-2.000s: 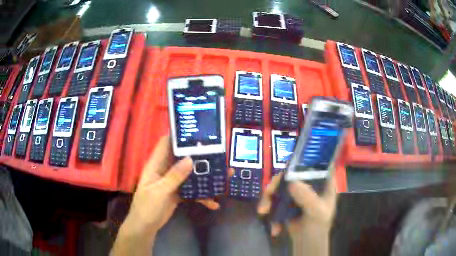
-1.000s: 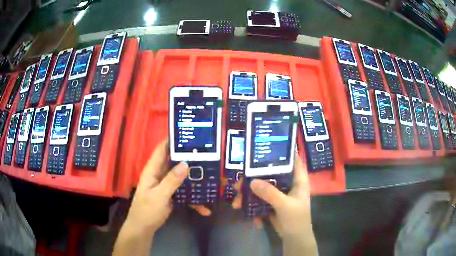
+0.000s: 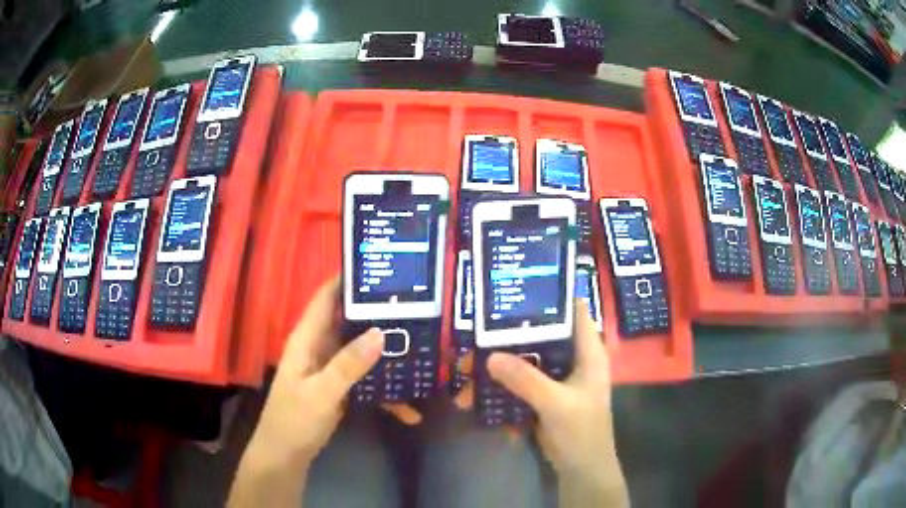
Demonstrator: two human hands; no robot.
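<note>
My left hand (image 3: 316,382) holds a dark keypad phone with a white-framed lit screen (image 3: 395,248), upright, thumb at the navigation key. My right hand (image 3: 566,397) holds a second such phone (image 3: 524,278) beside it, slightly lower, thumb at the top of its keypad. Both screens show a white text list with a blue highlighted line. Behind them lies a red phone tray (image 3: 343,102) with several lit phones in its pockets, some partly hidden by the held phones. A lit phone (image 3: 632,238) lies at the tray's right end.
Red trays with rows of lit phones stand at left (image 3: 230,337) and right (image 3: 740,306). Unlit phones lie sideways beyond the middle tray (image 3: 393,46), (image 3: 530,32). A brown cardboard box (image 3: 114,67) is at far left. Grey cloth shows at both lower edges.
Since two seconds ago, the right-hand phone has moved left, beside the left-hand one, and is held steadier. Over the last second it has shifted slightly further left. Highlighted lists remain on both screens.
</note>
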